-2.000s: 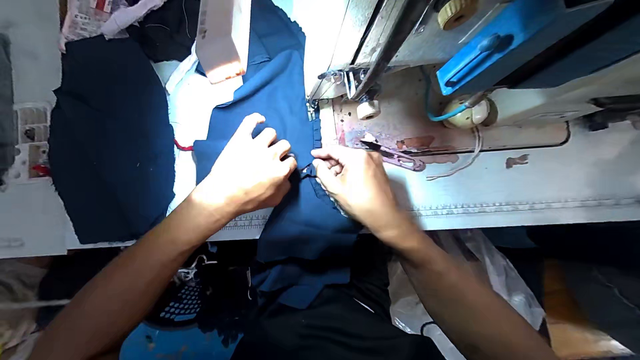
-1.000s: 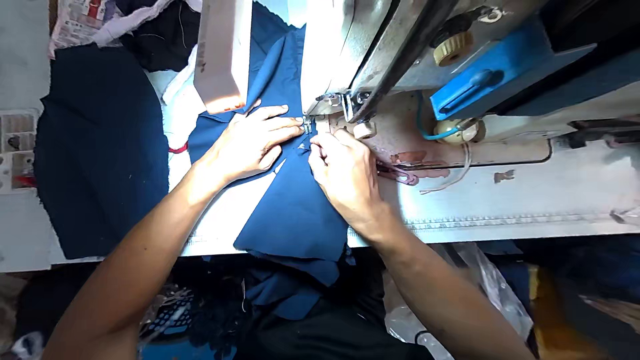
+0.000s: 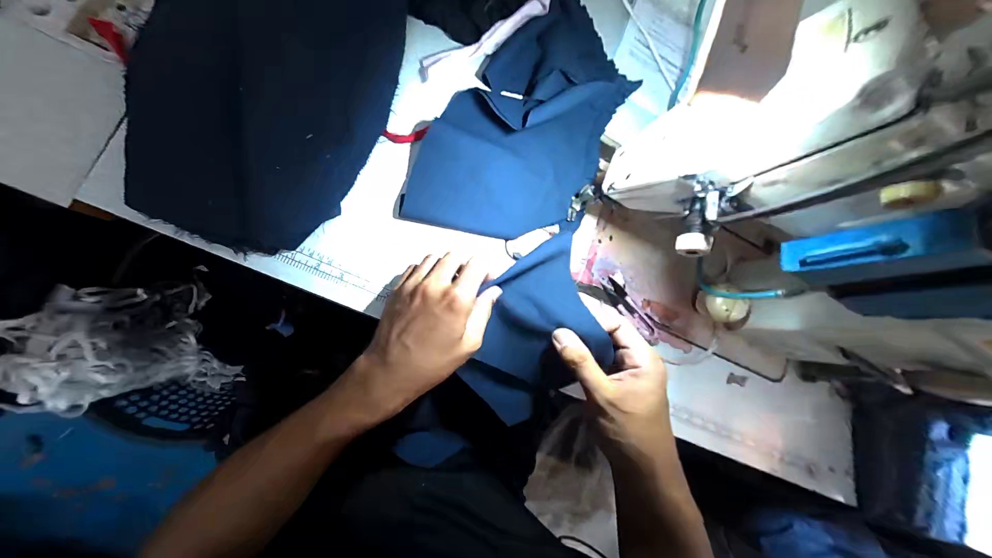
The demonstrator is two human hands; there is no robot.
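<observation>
Navy blue fabric (image 3: pixel 504 170) lies on the white table, its right side beside the presser foot (image 3: pixel 581 203) of a sewing machine (image 3: pixel 744 147). From the foot, a further navy piece (image 3: pixel 542 302) runs toward me and hangs over the table's front edge. My left hand (image 3: pixel 438 318) grips this piece's left edge between thumb and fingers. On its right side my right hand (image 3: pixel 612 364) holds it, thumb on top and the other fingers partly hidden beneath. Thread snips (image 3: pixel 632 306) lie on the machine bed just past my right fingers.
A large dark navy panel (image 3: pixel 263 124) lies on the left of the table. Black cloth (image 3: pixel 465 17) and a red strip (image 3: pixel 405 136) are near the back. A measuring scale (image 3: pixel 318 266) runs along the front edge. White fabric scraps (image 3: pixel 101 341) are heaped below at the left.
Both hands have moved away from the presser foot, toward me. The fabric near me, spread flat before, is now gathered between them. The view has shifted and turned strongly.
</observation>
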